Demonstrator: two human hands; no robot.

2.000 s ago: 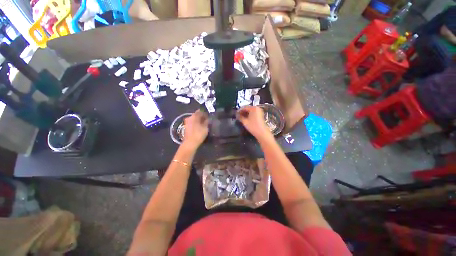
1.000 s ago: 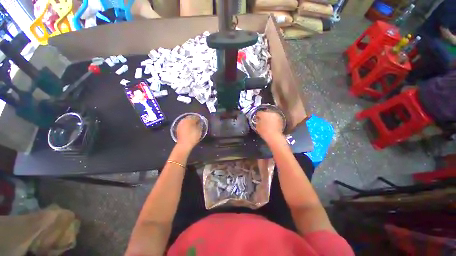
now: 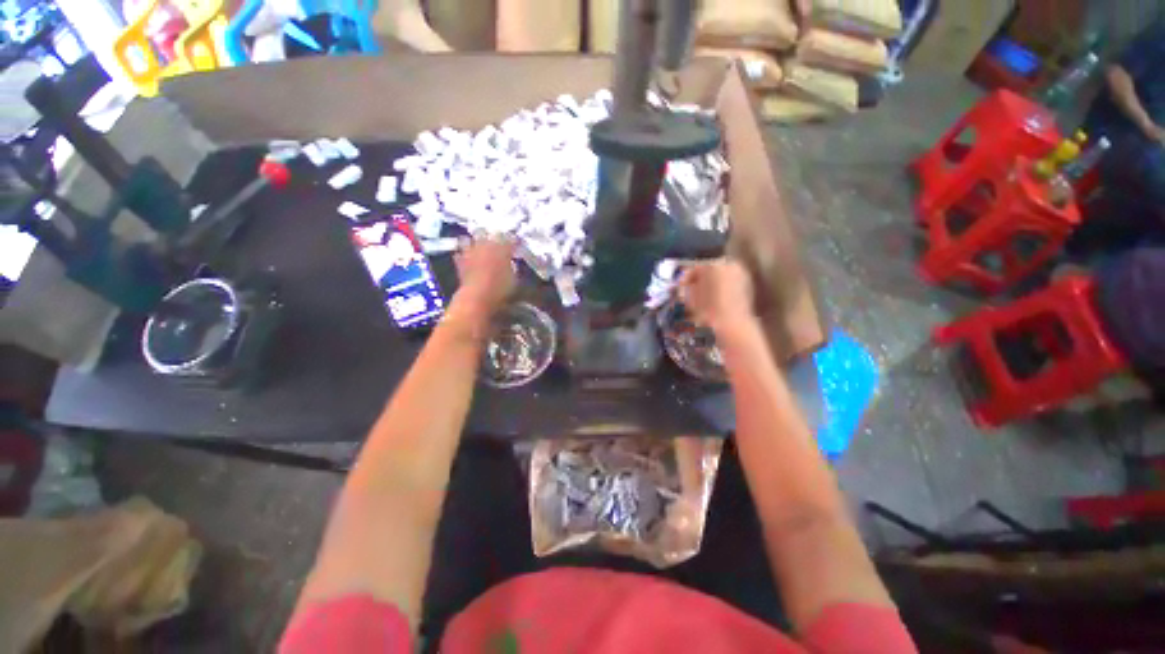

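My left hand [image 3: 487,271] is at the near left edge of a heap of small white pieces [image 3: 505,166], just behind the left parts bowl [image 3: 516,345]. Its fingertips are blurred against the heap. My right hand [image 3: 715,291] is above the back of the right parts bowl [image 3: 690,342], beside a few white pieces [image 3: 663,284]. Whether either hand holds a piece cannot be told. The green hand press [image 3: 626,205] stands between my hands, its dark base [image 3: 613,349] between the bowls. Small metal bits lie in the left bowl.
An open carton [image 3: 620,498] with greyish pieces is below the table edge. A smartphone [image 3: 397,271] lies left of the heap. A second press [image 3: 141,217] and a spare bowl [image 3: 192,327] are at left. Board sides [image 3: 770,224] edge the table. Red stools [image 3: 1022,339] stand at right.
Both hands dipped from the press base into the bowls, then came out and moved back: the left to the heap, the right to behind its bowl. The view has shifted slightly.
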